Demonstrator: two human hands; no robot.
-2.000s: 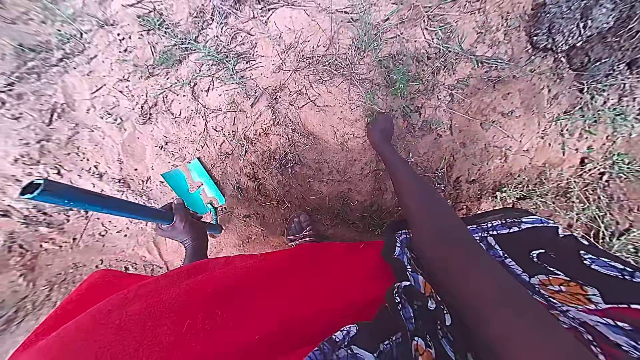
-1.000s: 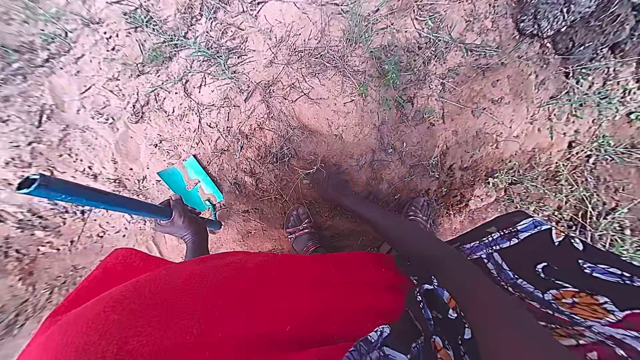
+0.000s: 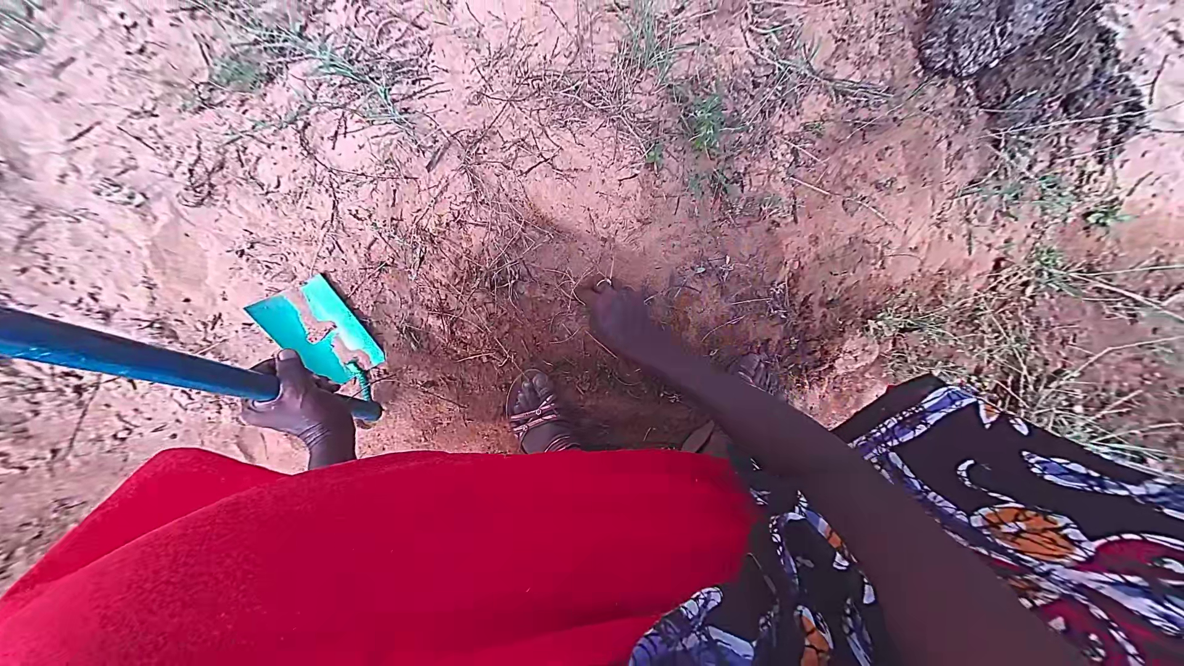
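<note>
My left hand [image 3: 301, 404] is closed around the blue handle [image 3: 139, 358] of a hoe, near its head end. The hoe's turquoise metal blade [image 3: 319, 338], with soil on it, lies just above that hand. My right hand [image 3: 618, 314] is low over the soil in front of my feet, its fingers drawn together at some thin dry stems [image 3: 606, 277]. Whether it grips a stem is too blurred to tell.
My sandalled foot [image 3: 536, 412] stands below my right hand; the other foot is partly hidden by my forearm. A dark rough lump [image 3: 1004, 46] sits at the upper right. Grass tufts [image 3: 708, 120] and dry grass [image 3: 1082, 305] grow around. My red garment covers the lower view.
My right hand has come from a green tuft farther out to the soil close to my feet, then shifted slightly. My left hand still holds the hoe in about the same place.
</note>
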